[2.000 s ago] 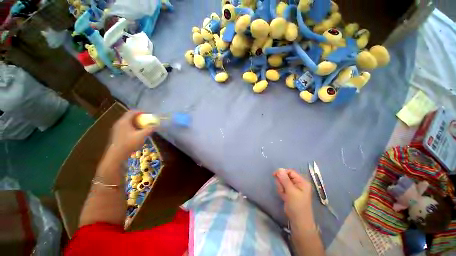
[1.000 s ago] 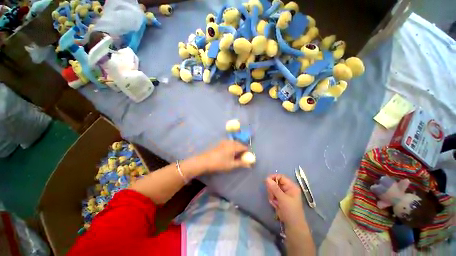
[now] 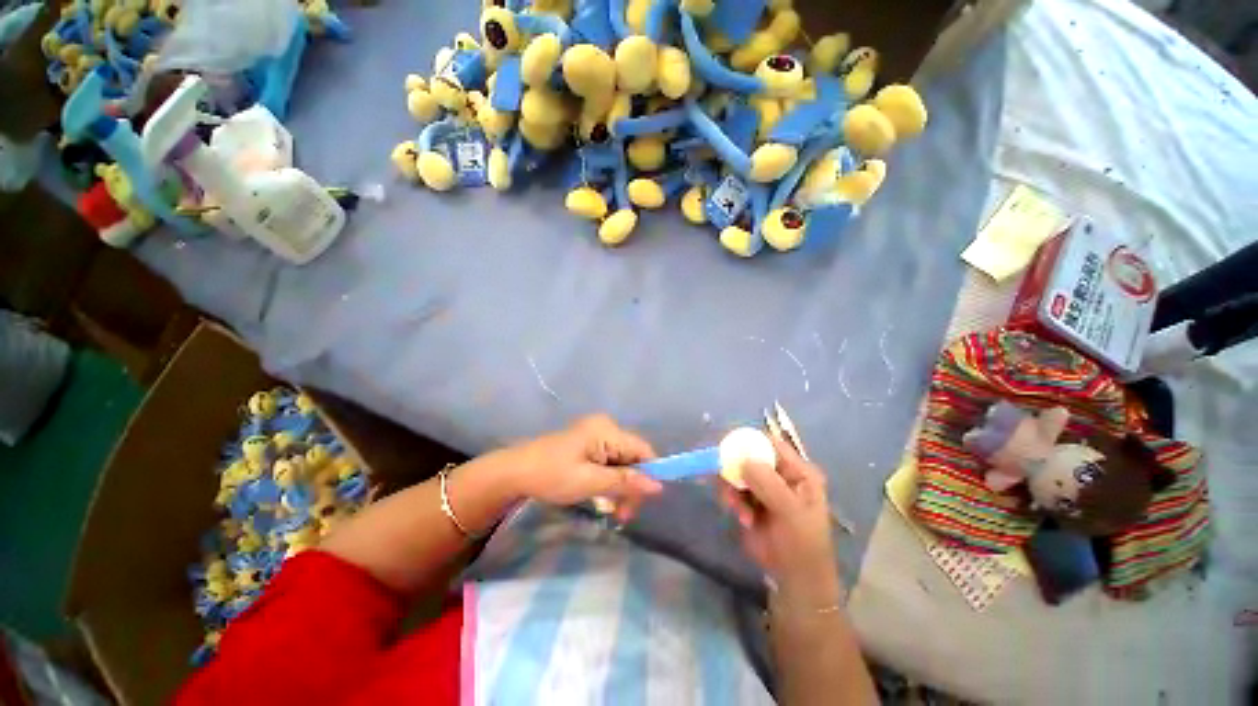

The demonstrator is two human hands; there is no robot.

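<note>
A small plush toy (image 3: 679, 465) is stretched between my hands above the front edge of the cloth-covered table. My left hand (image 3: 586, 462) pinches its blue part. My right hand (image 3: 780, 503) holds its pale round end, which looks overexposed. No needle can be made out. Silver thread snips (image 3: 785, 425) lie on the cloth just behind my right hand, partly hidden by it. Loose pale thread curls lie on the cloth beyond my hands. A pile of blue-and-yellow plush toys (image 3: 635, 83) lies at the back of the table.
A cardboard carton (image 3: 131, 476) holding many plush toys stands at the left. White and blue spray bottles (image 3: 276, 193) lie at the upper left. At the right are a striped fabric (image 3: 966, 476) with a brown-haired doll, a red and white box (image 3: 1090, 297) and yellow paper (image 3: 1017, 232).
My left hand has brought the toy to my right hand, which now holds its round end. The toy is pulled straight. The view has shifted, so the table things appear further left.
</note>
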